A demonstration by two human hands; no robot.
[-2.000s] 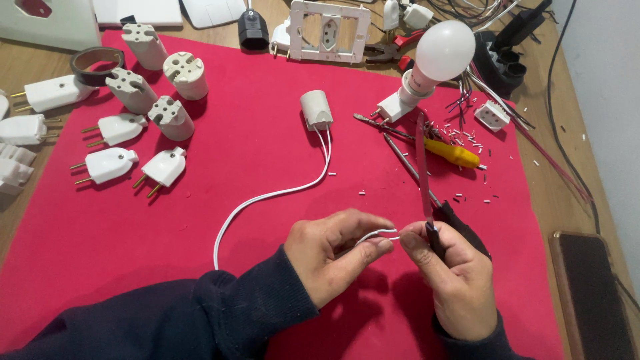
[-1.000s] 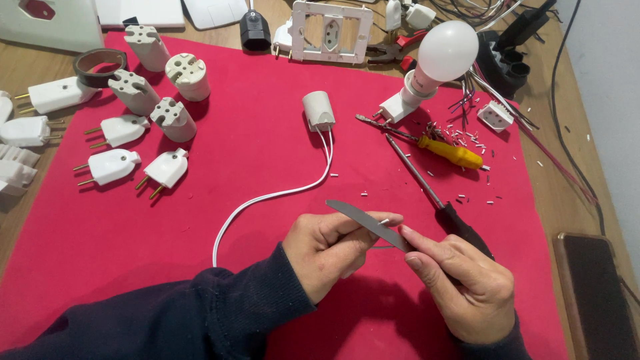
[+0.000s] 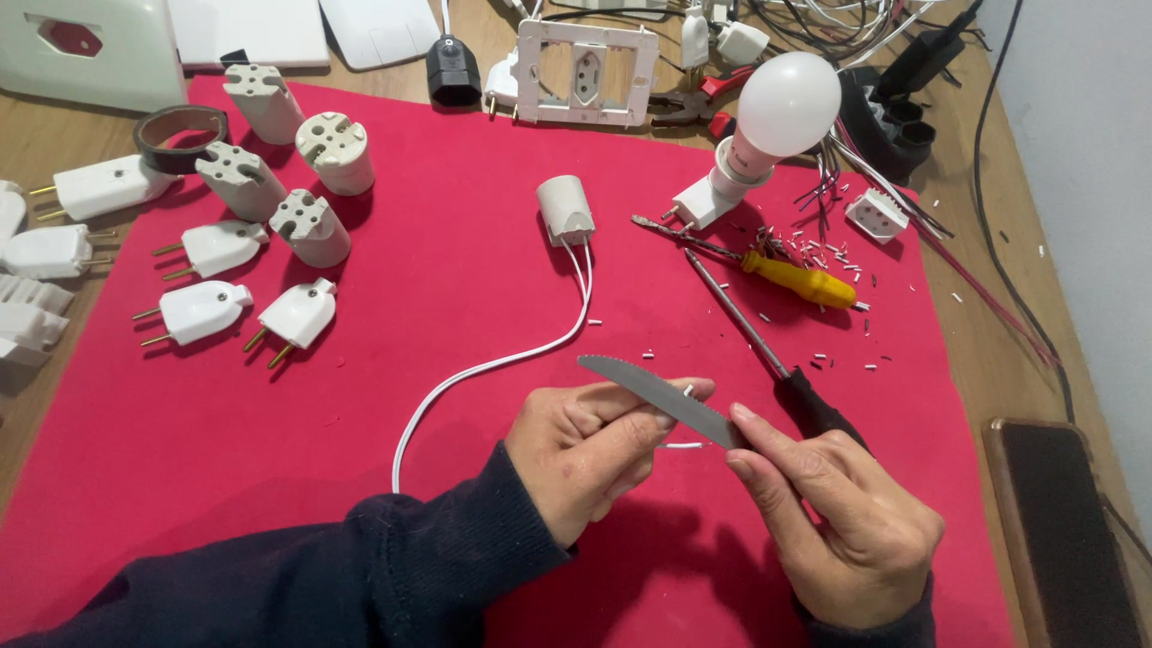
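Observation:
My left hand (image 3: 589,450) pinches the free end of a white two-core electrical cable (image 3: 486,364), which loops across the red mat to a white lamp holder (image 3: 565,211) lying on its side. One cable end pokes out to the right below my fingers. My right hand (image 3: 841,522) grips a serrated metal knife blade (image 3: 661,394) near its base; the blade crosses in front of my left fingertips, over a short white wire end (image 3: 689,391). Whether its edge touches the wire I cannot tell. The knife's handle is hidden in my right hand.
White plugs (image 3: 205,312) and several ceramic lamp holders (image 3: 309,229) stand or lie at left. A yellow-handled screwdriver (image 3: 801,277), a black-handled screwdriver (image 3: 742,319), insulation scraps and a bulb (image 3: 789,103) on a plug adapter lie at right, near a phone (image 3: 1062,531).
Two seconds ago the knife stood upright above the black-handled screwdriver; its blade now slants across my left fingertips. My right hand has turned, and both hands hold much the same place as one second ago.

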